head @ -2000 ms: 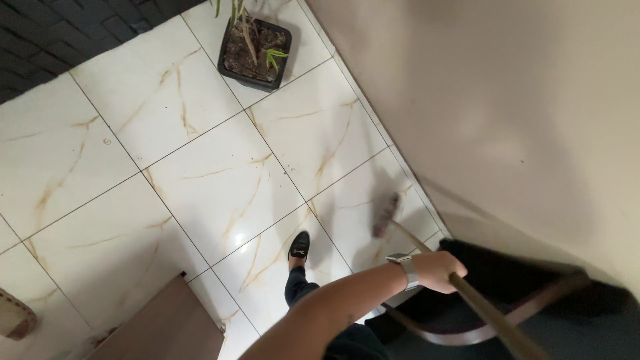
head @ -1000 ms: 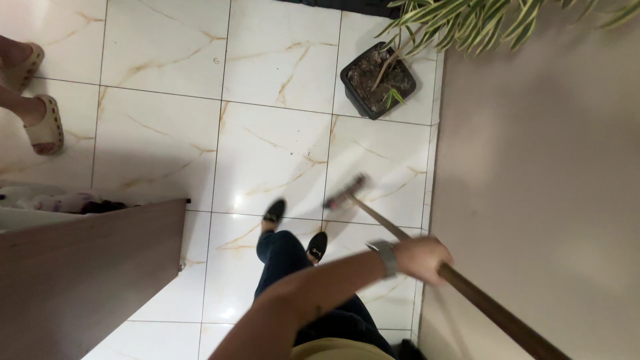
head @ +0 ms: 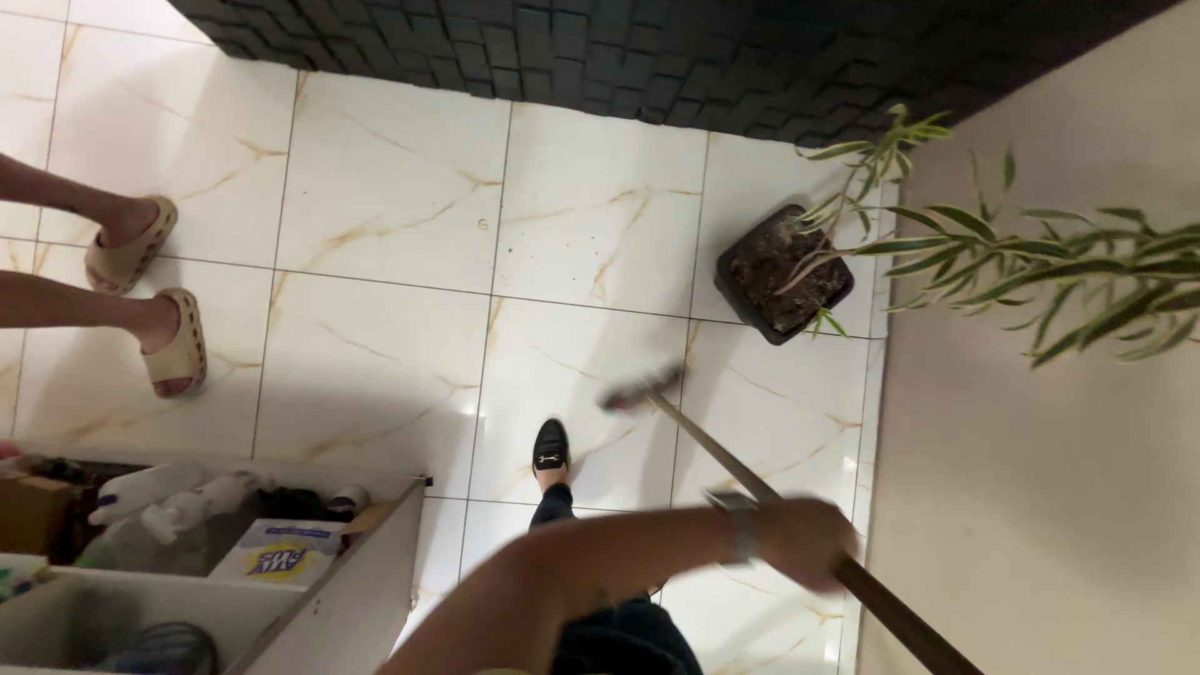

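Observation:
My left hand (head: 804,546), with a watch on its wrist, reaches across from the lower left and is closed around the long wooden handle (head: 717,450) of a broom. The handle slants from the lower right edge up to the blurred broom head (head: 642,389), which is on the white marbled floor tiles. Small dark specks (head: 525,253) lie on the tiles farther up. Below and left of the broom head is my black shoe (head: 551,445). My right hand is out of the frame, as is the upper end of the handle.
A potted plant (head: 786,274) stands near the beige wall (head: 1031,487) at right, its leaves reaching over the wall's edge. A dark textured wall (head: 562,47) borders the top. At left are another person's feet in beige slides (head: 178,347). An open-topped compartmented unit (head: 375,572) holds bags and boxes.
The broom head has moved left, away from the beige wall and across a tile joint. My left hand has kept hold of the handle. The view has shifted, showing more of the compartmented unit.

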